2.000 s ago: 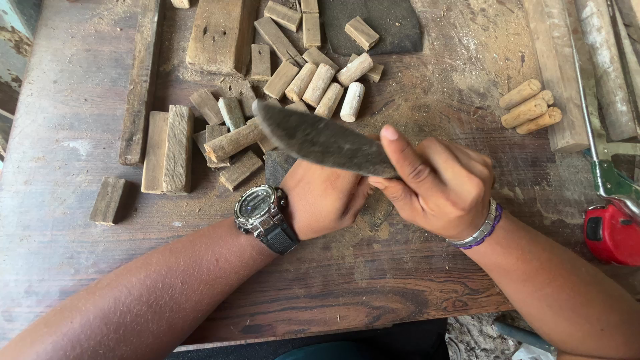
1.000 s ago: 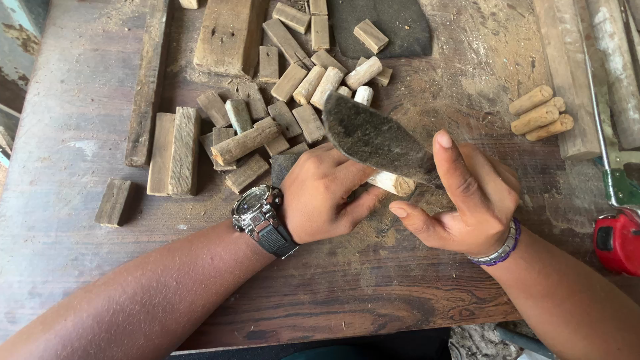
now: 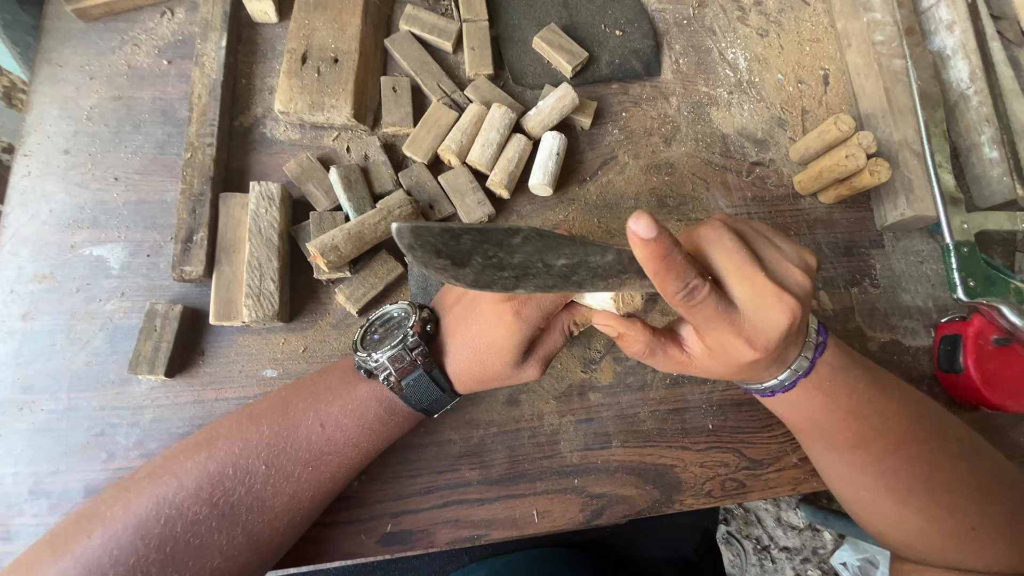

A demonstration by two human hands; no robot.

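Note:
My right hand (image 3: 720,296) grips a broad dark knife (image 3: 520,258), its thumb extended by the base of the blade. The blade lies almost level, pointing left, above the back of my left hand (image 3: 508,332). A short pale wooden piece (image 3: 604,302) is held in my left hand, its cut end showing between both hands beneath the blade. My right fingertip is close to that piece; whether it touches is unclear. The knife's handle is hidden in my right fist. Beyond the blade lie several rounded wooden pegs (image 3: 491,138) and rectangular wooden blocks (image 3: 469,194).
Several smoother wooden pegs (image 3: 830,165) are stacked at the right, beside long wooden strips (image 3: 884,120). A hacksaw (image 3: 932,152) and a red tape measure (image 3: 978,360) lie at the right edge. A thick block (image 3: 332,64), a long strip (image 3: 204,144) and dark abrasive sheet (image 3: 580,40) lie farther back.
The blade has swung from tilted to nearly level since one second ago. The pale piece's end, plain to see then, is now partly behind the blade and fingers.

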